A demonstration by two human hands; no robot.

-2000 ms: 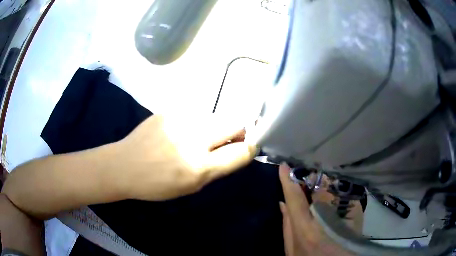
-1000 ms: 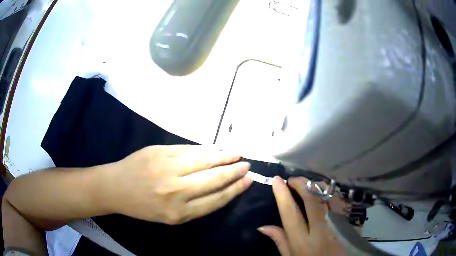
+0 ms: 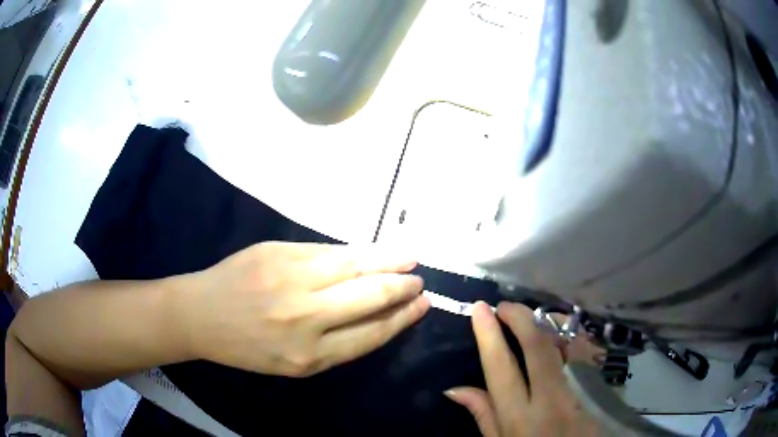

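The black fabric piece point(image 3: 230, 222) lies on the white machine table and runs under the machine head. A small white label point(image 3: 449, 303) lies on it near its upper edge. My left hand point(image 3: 316, 309) lies flat on the cloth, its fingertips at the label's left end. My right hand point(image 3: 520, 367) is at the label's right end, index fingertip on it and thumb apart on the cloth. The large off-white sewing machine head point(image 3: 631, 162) overhangs at the right. Its small metal parts point(image 3: 559, 323) are just beyond my right fingers, and the needle point is not clear.
A rounded grey lamp-like tube point(image 3: 328, 81) hangs left of the head. Black thread snips point(image 3: 682, 358) lie at the right. A tape-like scale point(image 3: 183, 405) runs along the front edge under the cloth. A blue tag point(image 3: 715, 427) is at the lower right. The brown table edge point(image 3: 43, 119) curves at the left.
Two seconds ago my left hand was higher, its fingertips by the head. It has come down onto the cloth, and the label now shows between my hands. Over the last second little has moved.
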